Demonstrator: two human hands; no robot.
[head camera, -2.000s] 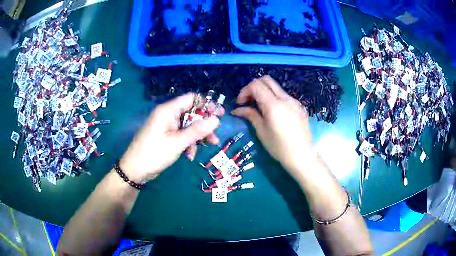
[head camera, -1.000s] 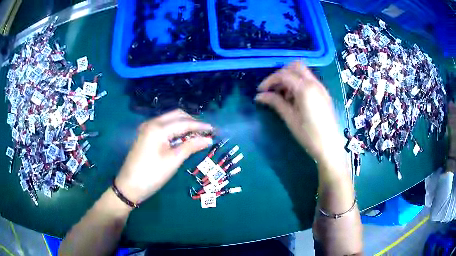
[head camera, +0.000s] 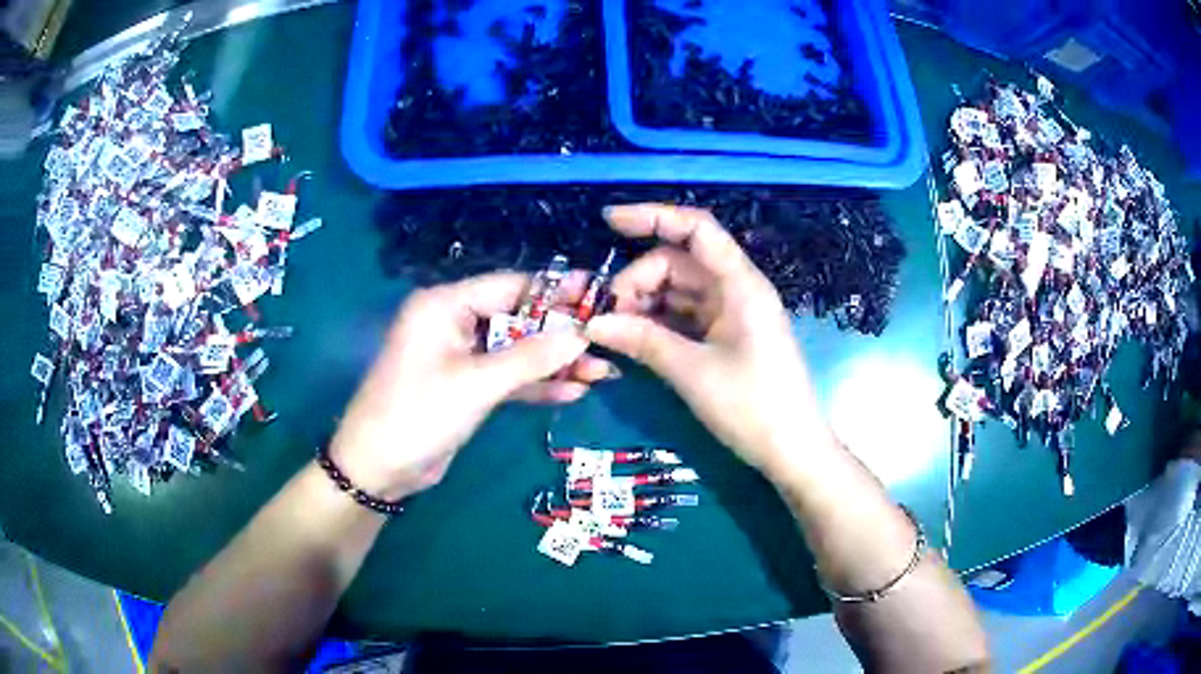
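My left hand (head camera: 461, 349) holds a few fanned labelled wire assemblies (head camera: 537, 296), red with white tags and pale ends pointing up. My right hand (head camera: 705, 316) meets it, thumb and fingers closed on a dark-tipped piece (head camera: 599, 283) at the edge of the fan; whether it is a cap or part of an assembly I cannot tell. A small group of labelled assemblies (head camera: 611, 496) lies on the green bench below my hands. The loose heap of black caps (head camera: 817, 250) lies behind my hands, partly hidden by them.
The large blue plastic tray (head camera: 461, 171) with a smaller blue tray (head camera: 764, 141) inside holds black parts. Piles of labelled assemblies lie at left (head camera: 145, 277) and right (head camera: 1054, 250). A person's pale sleeve (head camera: 1166, 514) shows at the right edge.
My right hand has come from the cap heap to my left hand, and they now touch. The fan has opened upward. The small group on the bench lies turned and a little lower.
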